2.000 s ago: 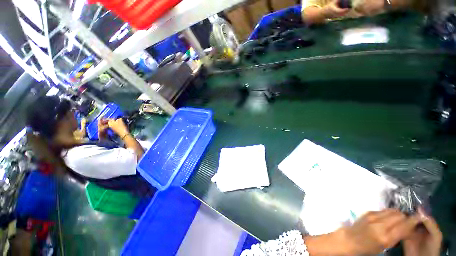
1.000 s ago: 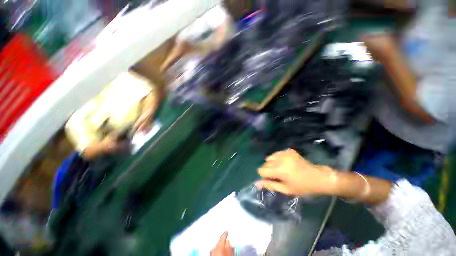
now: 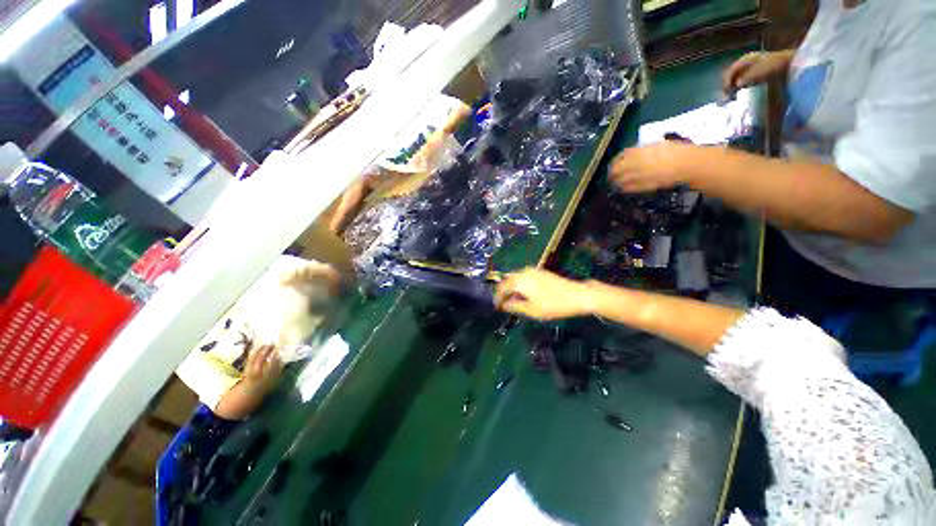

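My right hand (image 3: 546, 296), in a white lace sleeve, reaches out to the near corner of the raised green tray (image 3: 571, 216). Its fingers are closed on the end of a dark bagged adapter (image 3: 447, 282), slightly blurred, which lies along the tray's edge. A glittering heap of bagged adapters (image 3: 482, 190) lies on the tray. My left hand is out of the picture. A corner of a white paper sheet (image 3: 513, 505) shows at the bottom edge.
Loose black adapters (image 3: 587, 360) lie on the green bench below my forearm. A person in a light shirt (image 3: 883, 134) works at the right with arms over the bench. Another person's hand (image 3: 257, 378) is across the bench. A white shelf beam (image 3: 221, 252) and red basket (image 3: 56, 334) are left.
My right hand has moved from above the paper sheets to the raised tray with the bagged adapter. My left hand has gone out of view. The view has turned towards the tray.
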